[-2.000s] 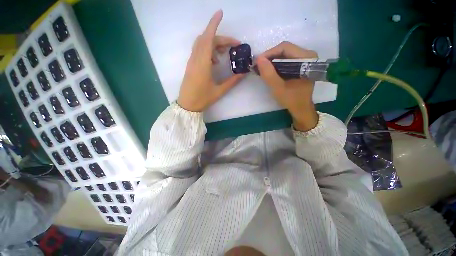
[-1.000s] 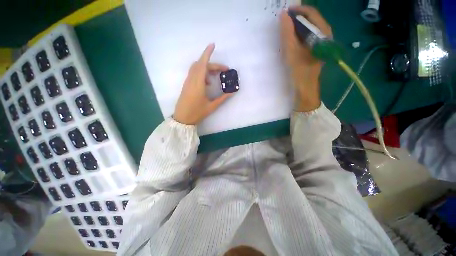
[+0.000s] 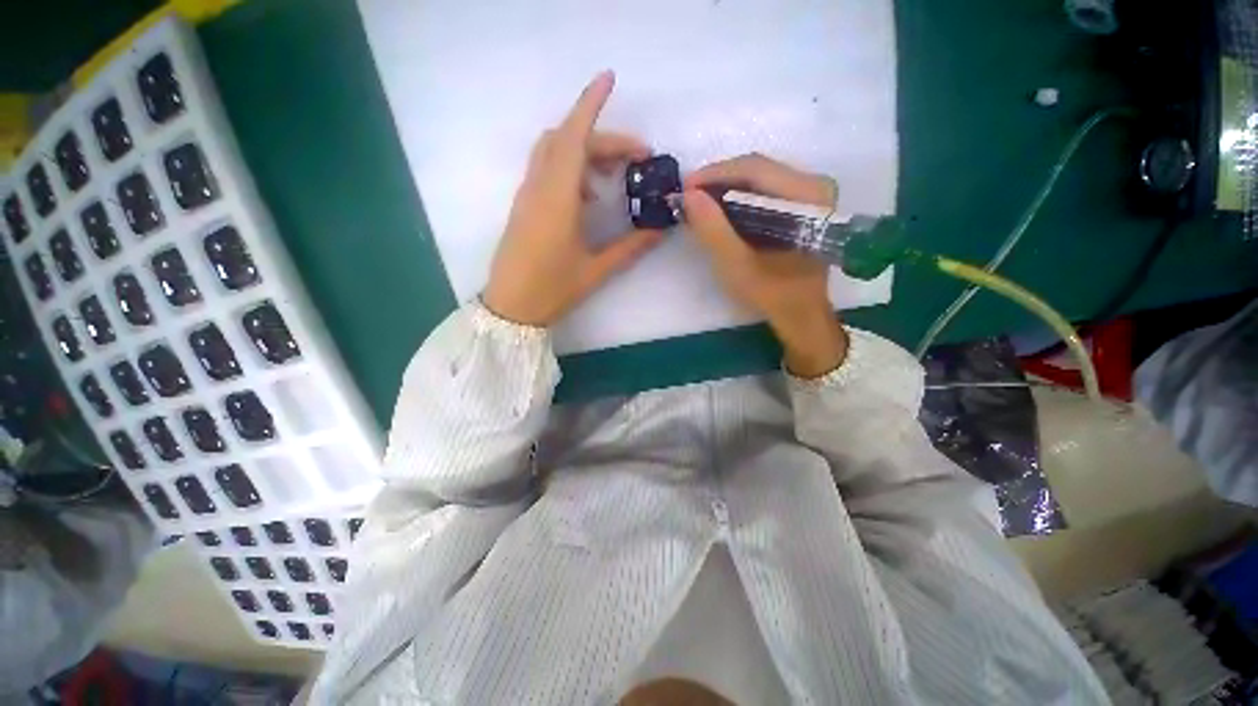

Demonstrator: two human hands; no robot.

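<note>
A black rounded-square housing (image 3: 653, 190) is held over the white work paper (image 3: 483, 83) by my left hand (image 3: 552, 221), between thumb and a finger at its left side, with the index finger pointing up and away. My right hand (image 3: 773, 255) grips the dispensing syringe (image 3: 780, 225) like a pen. The syringe's front end is at the housing's right edge; the needle tip is hidden or too small to tell. A green adapter (image 3: 872, 246) sits at the syringe's rear.
A white blister tray (image 3: 311, 297) with black housings and some empty pockets is at left. A yellowish air hose (image 3: 1028, 301) curves right. A black box (image 3: 1170, 124) is at upper right, a black plastic bag (image 3: 982, 435) below the bench edge. People's sleeves show at both sides.
A second ago the syringe was at the paper's far right corner; my right hand has brought it back to the housing. My left hand still holds the housing.
</note>
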